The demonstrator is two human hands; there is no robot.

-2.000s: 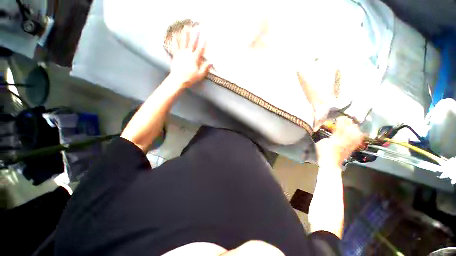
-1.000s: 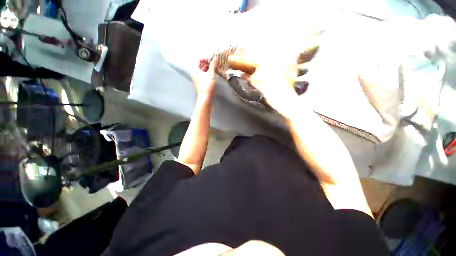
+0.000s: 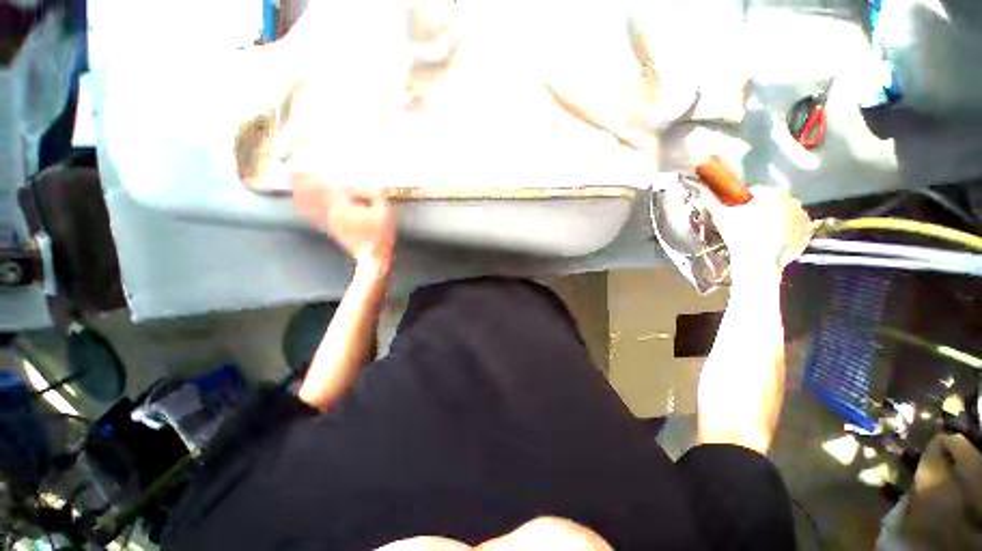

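Observation:
The tan garment [image 3: 517, 140] lies spread over the white padded board [image 3: 517, 230], almost white in glare, with its thin darker edge along the board's near side. My right hand [image 3: 760, 224] is closed on the orange-brown handle of the steam iron [image 3: 689, 231], at the right end of the board. The iron is tilted, with its silver body to the left of my hand. My left hand [image 3: 347, 219] is blurred, at the garment's near edge on the left; whether its fingers hold the cloth cannot be told.
Red-handled scissors [image 3: 811, 124] lie on the table's right part. A yellow hose [image 3: 899, 224] and white lines run off right from the iron. A blue basket [image 3: 851, 339] stands on the floor at the right. A cardboard box [image 3: 651, 350] is below the table. Dark round discs are on the floor at left.
The iron has moved from the left part of the garment to the board's right end in my right hand. My left hand has left the garment's left end and is at its near edge. The view has shifted.

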